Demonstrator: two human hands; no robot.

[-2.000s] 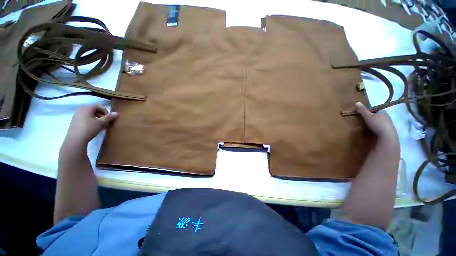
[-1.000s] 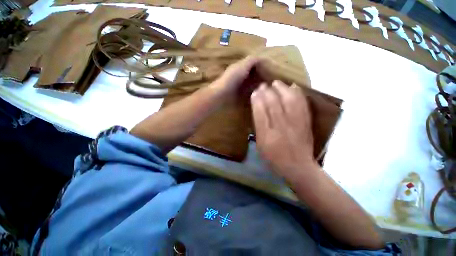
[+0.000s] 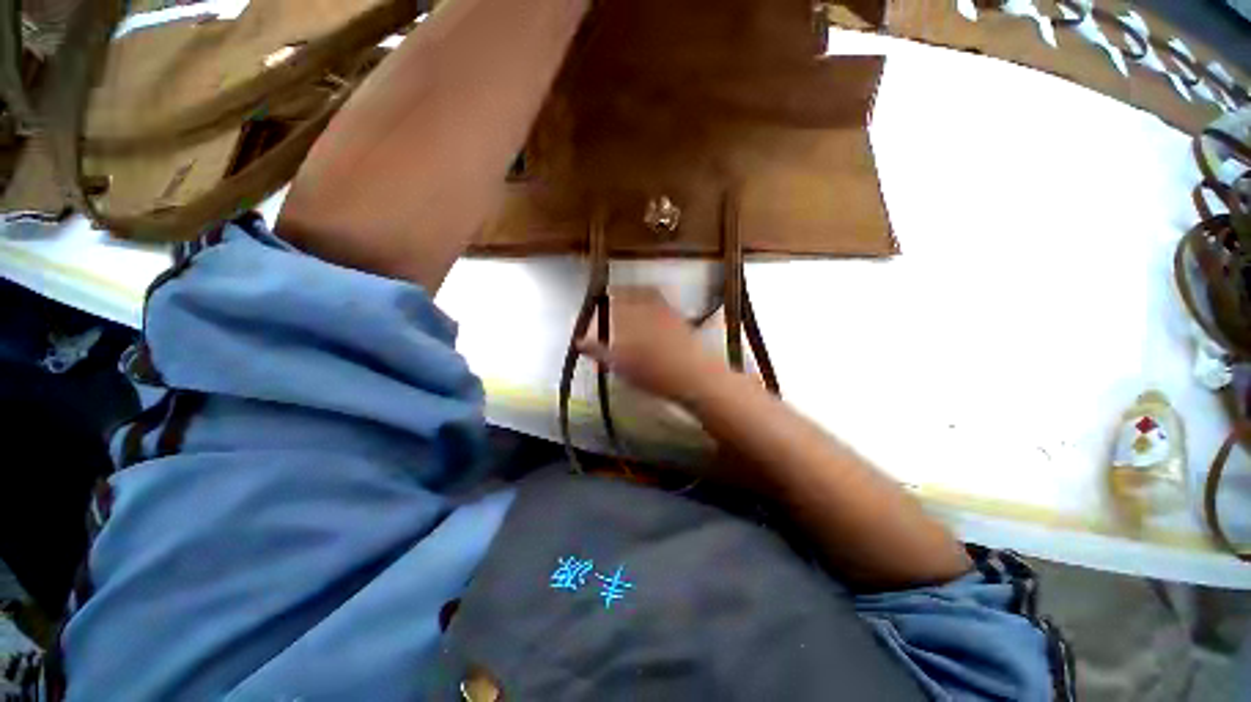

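Observation:
The brown bag body (image 3: 803, 178) lies in front of me, turned so its straps (image 3: 742, 309) hang toward me over the table's near edge. A small shiny wrapped piece (image 3: 661, 214) sits between the strap ends. My right hand (image 3: 652, 343) is blurred, between the straps just below the bag's near edge; whether it grips a strap cannot be told. My left forearm reaches up across the bag's left side and leaves the picture at the top, so my left hand is out of view.
A glue bottle (image 3: 1147, 460) with yellowish liquid is at the right near edge of the white table (image 3: 1002, 343). Looped brown straps (image 3: 1221, 261) are at the far right. More brown bag bodies (image 3: 165, 82) lie at the upper left. Brown pieces with white paper line the back right.
The bag has gone from flat and spread, through folding, to turned with its straps toward me. My left arm has moved up and out; my right hand has moved down to the straps.

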